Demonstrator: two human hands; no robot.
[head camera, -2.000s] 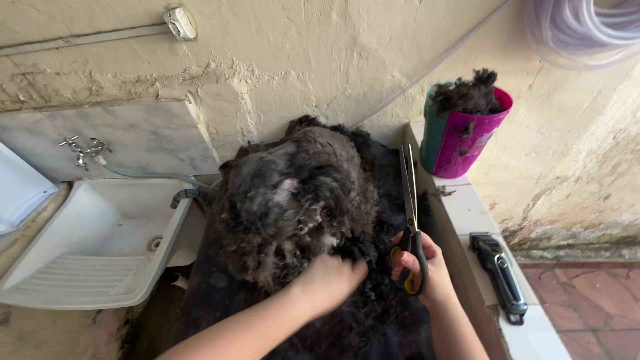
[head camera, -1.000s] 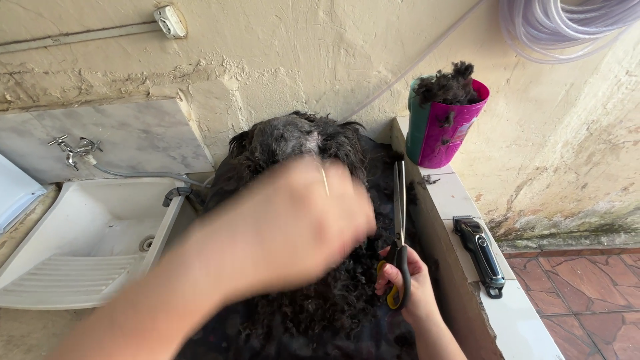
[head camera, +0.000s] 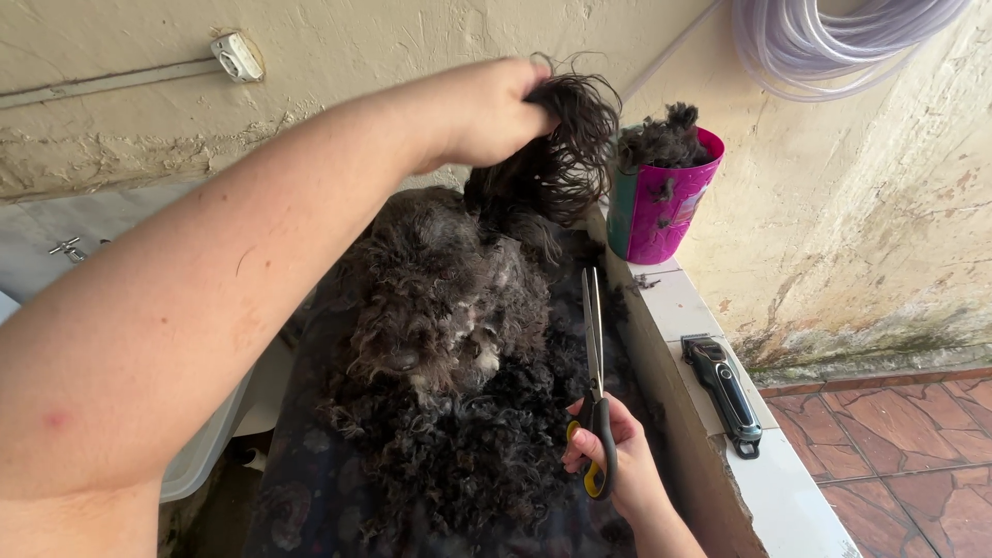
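A dark curly-haired dog (head camera: 434, 287) faces me, with a heap of loose black curls (head camera: 465, 457) in front of it on a dark patterned cloth (head camera: 302, 473). My left hand (head camera: 496, 108) is raised above the dog, fingers closed on a lock of long dark hair (head camera: 570, 147); this looks like the dog's tail, though its join to the body is partly hidden. With my right hand (head camera: 608, 449) I hold scissors (head camera: 594, 349) by their black and yellow handles, blades upright and slightly parted, to the right of the dog.
On the tiled ledge (head camera: 674, 302) at right stand a pink and teal bin (head camera: 670, 209) filled with hair and, nearer me, a hair clipper (head camera: 721, 391). A coiled clear hose (head camera: 837, 46) hangs above. My left arm partly covers the sink (head camera: 205, 449) and tap (head camera: 70, 249).
My left hand has moved from low in front of the dog to up above it, and now grips long hair. The scissors stay in my right hand. The dog's face now shows more clearly.
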